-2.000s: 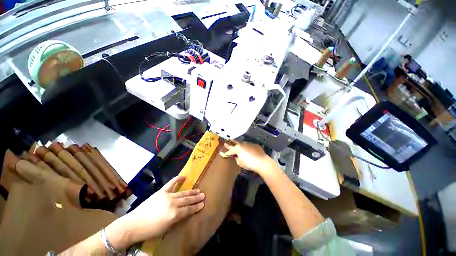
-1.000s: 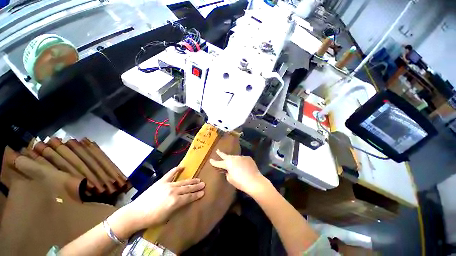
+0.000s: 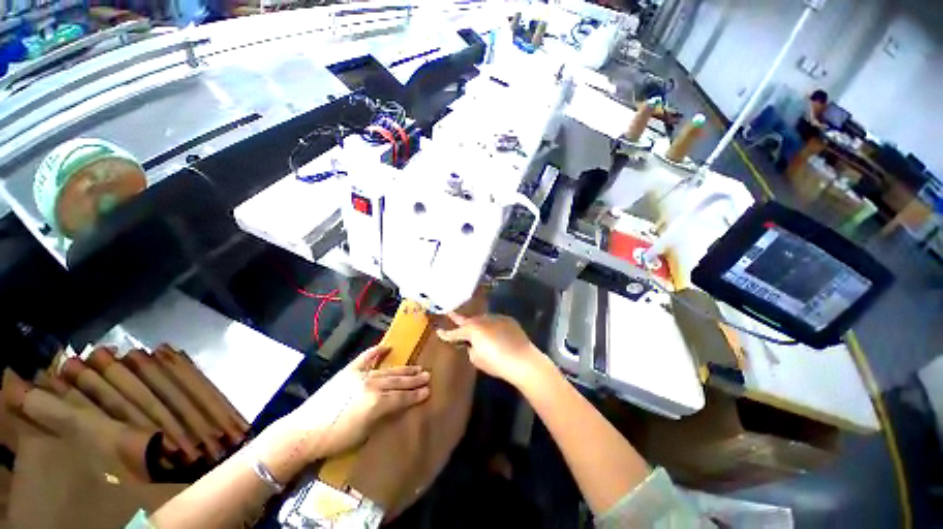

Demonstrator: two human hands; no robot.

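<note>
A yellow template bar runs from under the white sewing machine head down toward me. A brown sheet lies along its right side and hangs down in a curve. My left hand lies flat with fingers apart across the bar and the sheet, pressing on them. My right hand rests on the sheet just below the head, index finger extended near the seam and the other fingers curled. The needle area is hidden under the head.
Rolled brown pieces and a white sheet are at the left. A control screen stands at the right on a white table. A round green-rimmed roll is at the upper left. A person sits far back.
The yellow bar has slid further up under the machine head, so less of it and its writing shows. My hands stay on the work; my right hand moved down slightly from the head. The view has shifted.
</note>
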